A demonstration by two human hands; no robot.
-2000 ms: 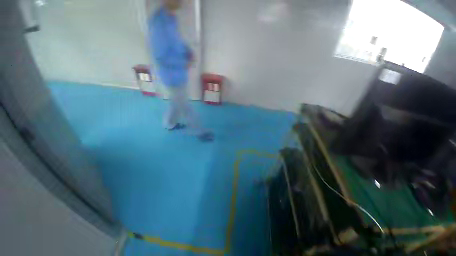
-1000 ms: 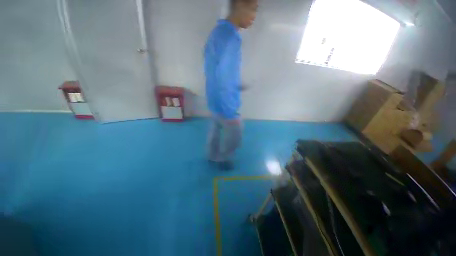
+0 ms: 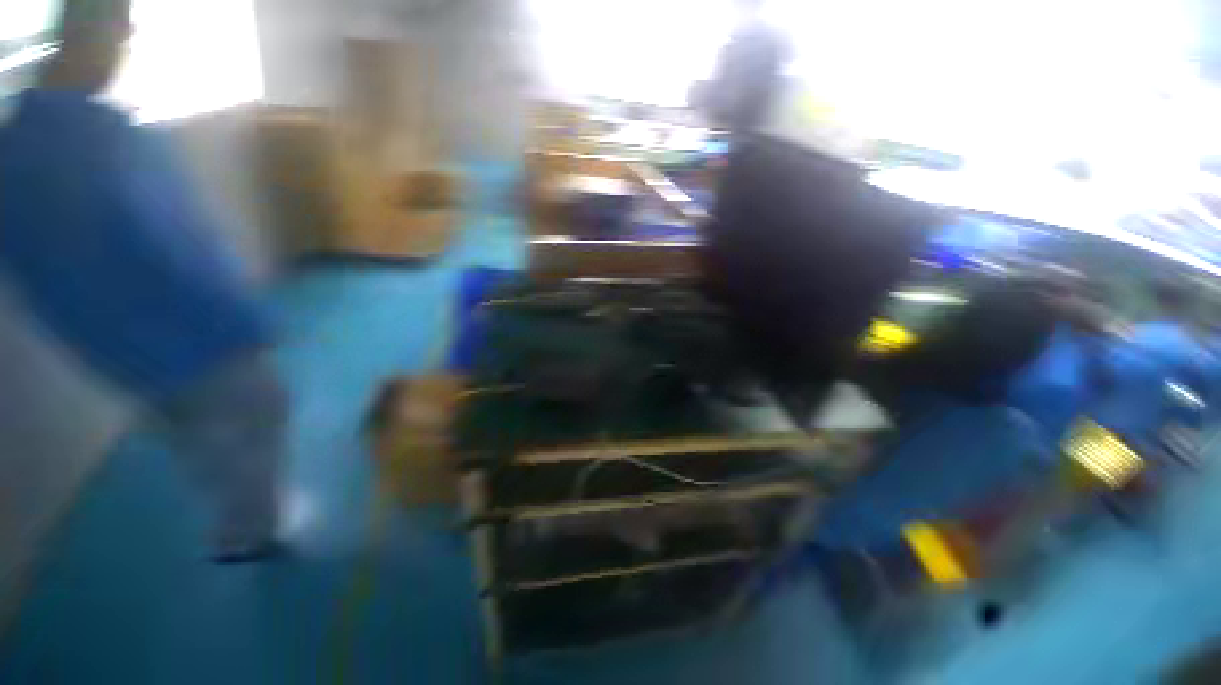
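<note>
Neither of my hands is in view. The frame is badly blurred. Nearest in front of me is a dark green-topped rack (image 3: pixel 589 361) with light wooden shelf edges. A pale cable (image 3: pixel 649 466) hangs across its front. A large black flat shape, which looks like a monitor (image 3: pixel 817 254), stands above the rack's right part. What lies on the rack's shelves is too blurred to tell.
A person in a blue smock (image 3: pixel 134 254) stands at the left near the wall. Brown cardboard boxes (image 3: pixel 355 181) stand behind. Blue floor (image 3: pixel 335 402) runs between person and rack. Yellow trays (image 3: pixel 1101 455) and blurred blue-clothed figures (image 3: pixel 1071 381) are at the right.
My view has swung right. The person and boxes now lie further left, the rack is nearer the centre, and the work area at the right has come into view. The doors have left the picture.
</note>
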